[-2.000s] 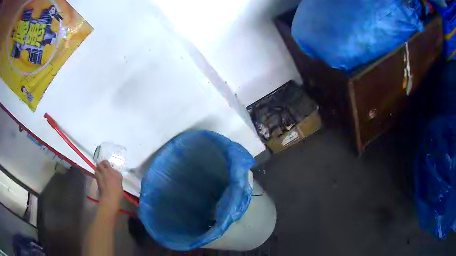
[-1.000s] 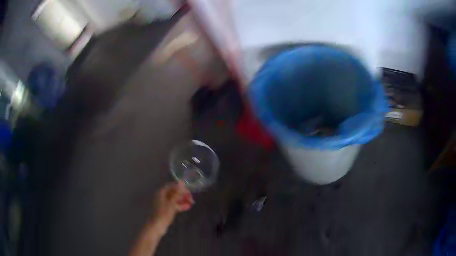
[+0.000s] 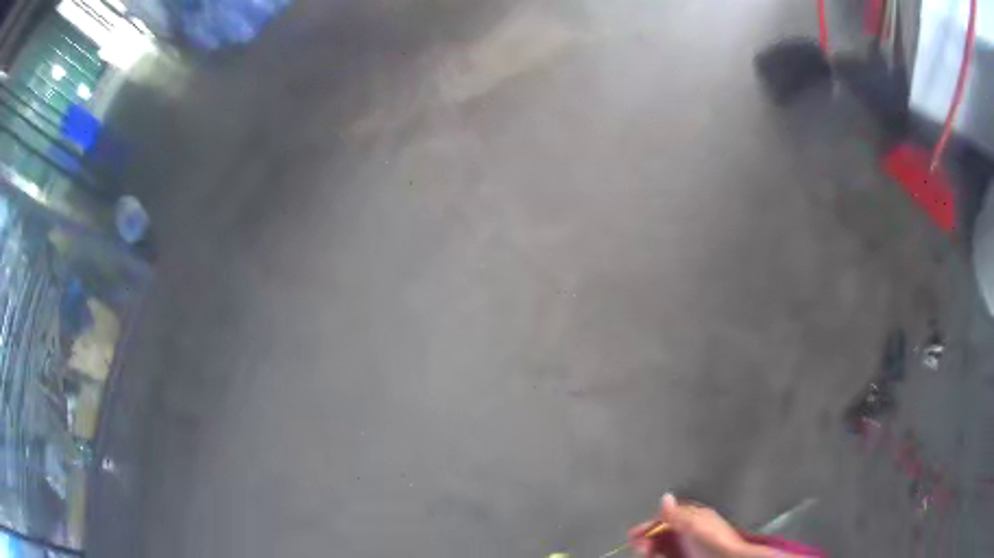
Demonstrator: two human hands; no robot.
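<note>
My right hand is at the bottom edge, right of centre, reaching in from the right with a magenta cuff at the wrist. Its fingers are closed on a thin gold spoon. The spoon points left, and its end is cut off by the lower edge. A thin, pale greenish glassy edge shows just behind the hand; I cannot tell if it is the glass bowl. My left hand is out of the picture.
Grey floor fills the middle. A red dustpan-like tool and a dark object stand at upper right beside a white surface. Dark scraps lie at right. Blurred racks or goods line the left edge, with a blue bundle at top left.
The view has swung left to open floor. The blue-lined bin has moved off to the right, nearly out of view. The hand with the glass bowl has left view; my right hand with the spoon has appeared.
</note>
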